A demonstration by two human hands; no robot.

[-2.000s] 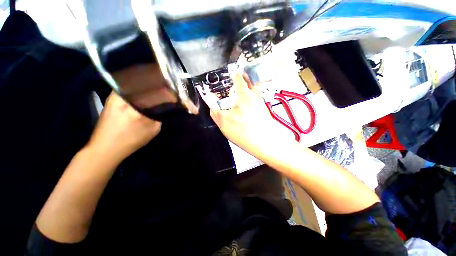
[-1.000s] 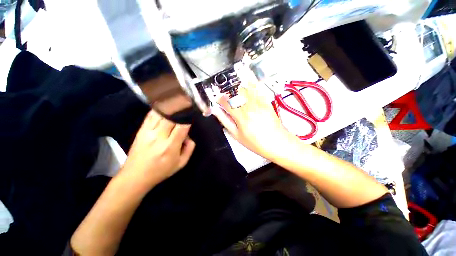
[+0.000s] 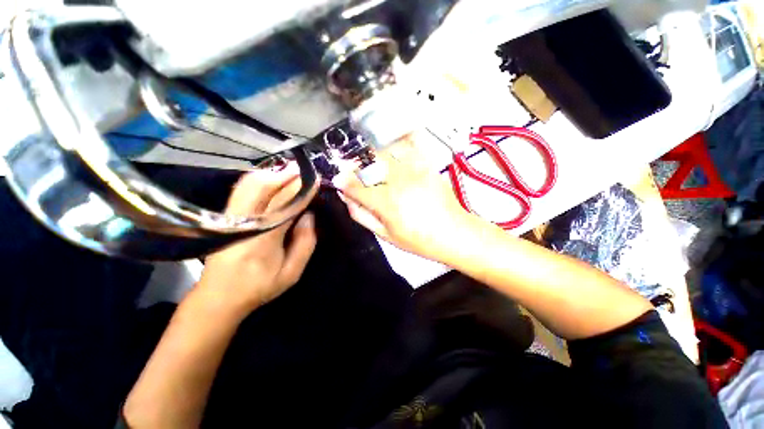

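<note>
The black garment fabric [image 3: 352, 276] lies over the table edge and the lap and runs up to the needle area. My left hand [image 3: 255, 251] is on the fabric, partly hidden behind a shiny chrome ring-like machine part [image 3: 67, 197]; its fingertips reach toward the presser foot area [image 3: 339, 151]. My right hand [image 3: 402, 193] lies just right of the presser foot, fingertips at the fabric beside it. Whether either hand pinches the cloth is hard to tell. The sewing machine head [image 3: 276, 75] fills the top left, close to the camera.
Red-handled scissors [image 3: 503, 176] lie on the white bed right of my right hand. Behind them are a cardboard piece [image 3: 533, 98] and a black smartphone [image 3: 599, 75]. A crinkled plastic bag [image 3: 607, 226] and a red stool [image 3: 694, 170] are at the right.
My left hand has moved right and up toward the presser foot. The chrome part and machine head now appear lower and further left in view. My right hand stays near the presser foot.
</note>
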